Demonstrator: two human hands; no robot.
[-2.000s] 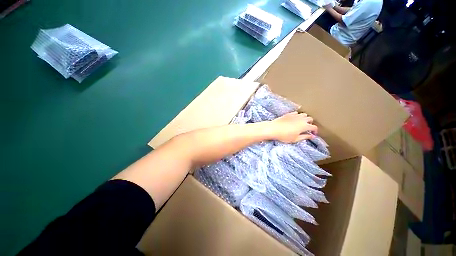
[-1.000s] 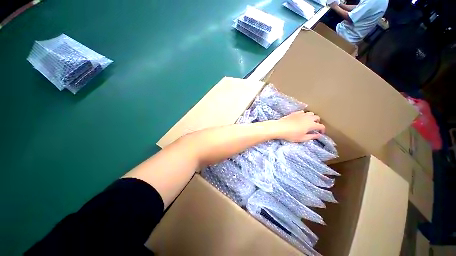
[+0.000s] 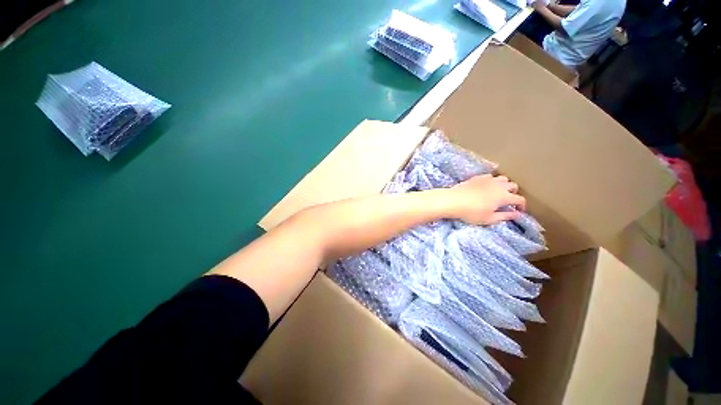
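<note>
An open carton (image 3: pixel 348 348) holds crowded bubble bags (image 3: pixel 474 277) standing on edge and leaning. A dark flat shape shows through a near bag. My left hand (image 3: pixel 488 199) reaches in from the lower left and lies palm down on the bags at the carton's far side. Its fingers are bent over the top of a bag with a dark edge; the fingertips are partly hidden, so a grip cannot be told. My right hand is not in view.
Stacked bubble bags (image 3: pixel 103 111) lie on the green table (image 3: pixel 237 103) at the left; another stack (image 3: pixel 413 43) lies near its far edge. Carton flaps fold outward. A person (image 3: pixel 589 32) sits at the upper right. A red plastic bag (image 3: pixel 689 198) is at the right.
The carton, my left hand and arm have shifted slightly right in the picture together, as the view moved. My left hand keeps its place on the bags.
</note>
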